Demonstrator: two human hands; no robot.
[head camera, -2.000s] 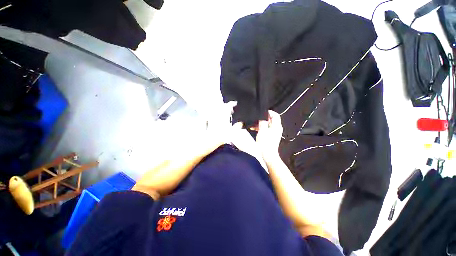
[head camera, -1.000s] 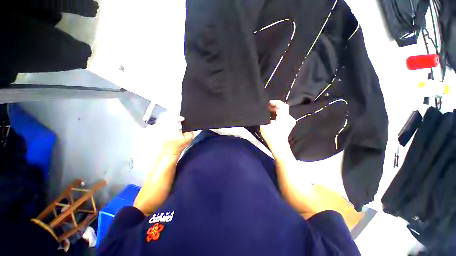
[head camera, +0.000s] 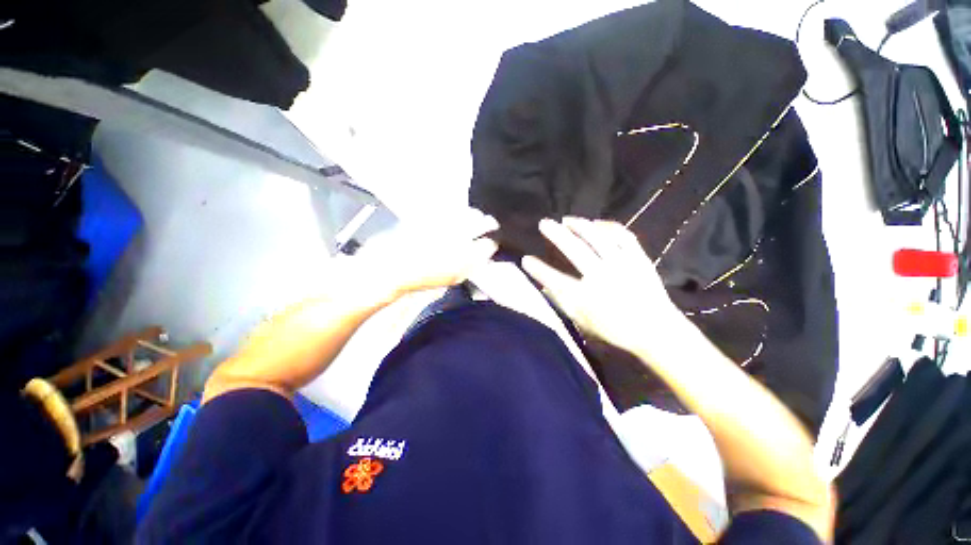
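Note:
A black jacket (head camera: 745, 202) with pale curved and straight trim lines lies on the white table (head camera: 394, 96) in front of me. Its left part is folded over near my hands. My right hand (head camera: 596, 277) is the one I cannot name by side from its shape alone, but it comes from the right of the picture, so it is my right hand; it lies flat on the jacket's lower part, fingers spread. My left hand (head camera: 453, 250) is at the jacket's lower left edge, overexposed, and its grip is unclear.
At the right are a black bag (head camera: 905, 133) with a cord, a red object (head camera: 924, 263), a small black item (head camera: 875, 387) and a dark folded pile (head camera: 910, 458). Dark garments (head camera: 181, 48) lie at upper left. A wooden stool (head camera: 128, 383) stands on the floor at lower left.
The jacket's raised hem is down again and lies folded on the table. My right hand has opened and moved onto the cloth. The view has shifted.

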